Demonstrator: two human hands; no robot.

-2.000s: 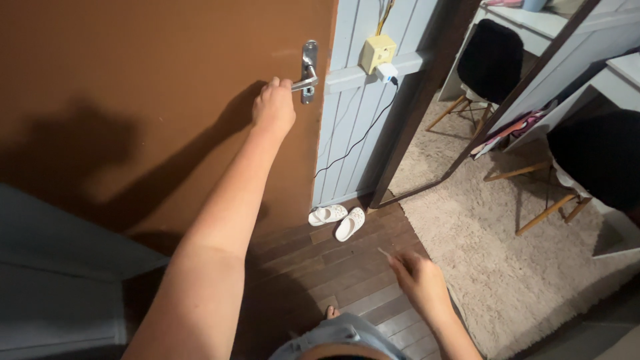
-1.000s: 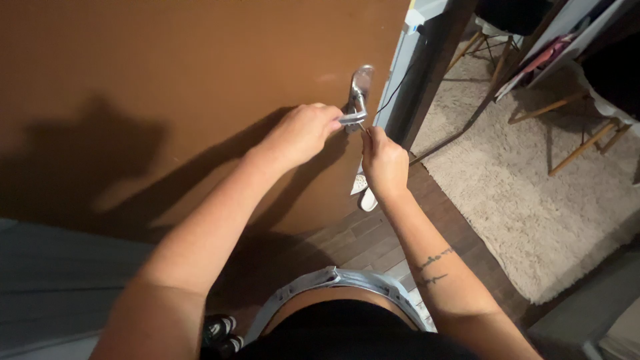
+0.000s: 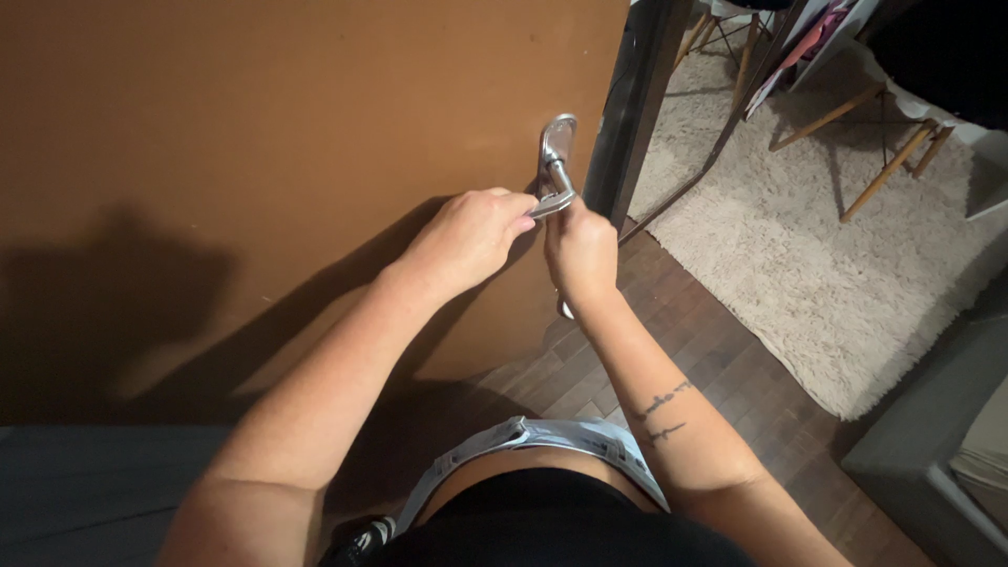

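A brown door (image 3: 354, 102) fills the left and middle of the head view. Near its right edge is a metal door handle (image 3: 557, 181) on a rounded plate. My left hand (image 3: 476, 236) grips the free end of the lever between thumb and fingers. Just below and to the right of the lever, my right hand (image 3: 583, 250) is closed close to the lock area. Whatever its fingers pinch is hidden behind them, as is the lower part of the plate.
A dark frame (image 3: 642, 102) stands right of the door's edge. Beyond lies a shaggy light rug (image 3: 787, 276) on a dark wooden floor (image 3: 669, 291), with chairs on wooden legs (image 3: 886, 173). A grey piece of furniture (image 3: 929, 425) is at the lower right.
My right hand, low and away from the door two seconds ago with a small thin item, has risen to just below the handle. My left hand has stayed on the lever. The view has shifted.
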